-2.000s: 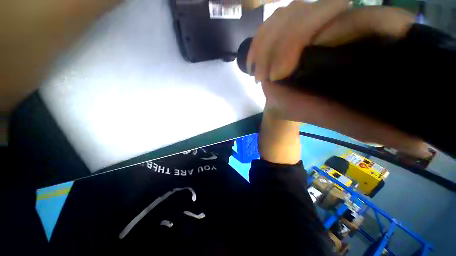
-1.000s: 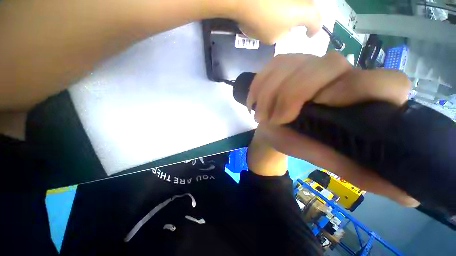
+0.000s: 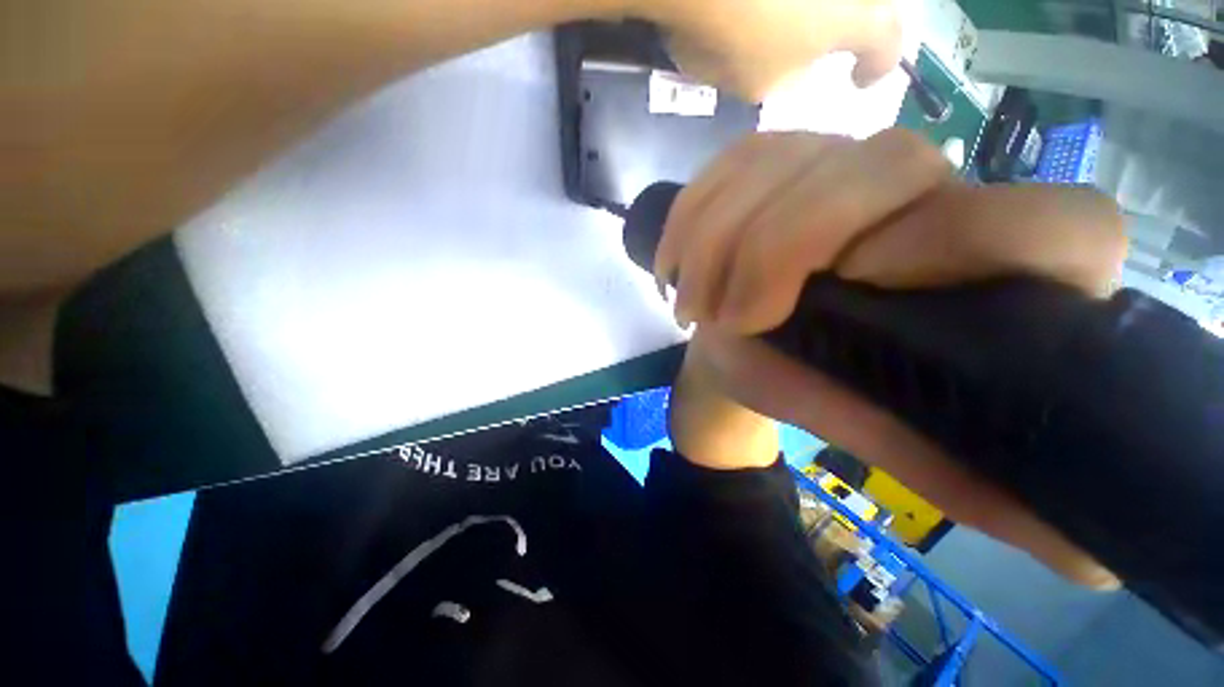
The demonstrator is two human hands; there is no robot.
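A flat black electronic unit [image 3: 631, 141] with a white barcode label lies on the white work sheet [image 3: 389, 269]. My right hand [image 3: 805, 235] is wrapped around the thick black electric screwdriver [image 3: 1020, 389]. The thin bit points left and meets the unit's near left corner. My left arm crosses the top left, and my left hand [image 3: 792, 40] is over the unit's far edge, partly cut off by the frame top. Its grip on the unit is hidden. A screw cannot be made out.
A dark cable plug [image 3: 929, 94] lies beyond my left hand. A blue basket [image 3: 1067, 150] stands at the upper right beside a black object [image 3: 1007, 134]. The green bench edge [image 3: 497, 413] runs in front of my body. A blue metal frame [image 3: 940, 611] and yellow items [image 3: 902, 510] are at the lower right.
My left arm has swung across the top, with its hand now at the unit's far side. The unit sits lower and further right in view. The bit has stayed at the unit's corner since one second ago.
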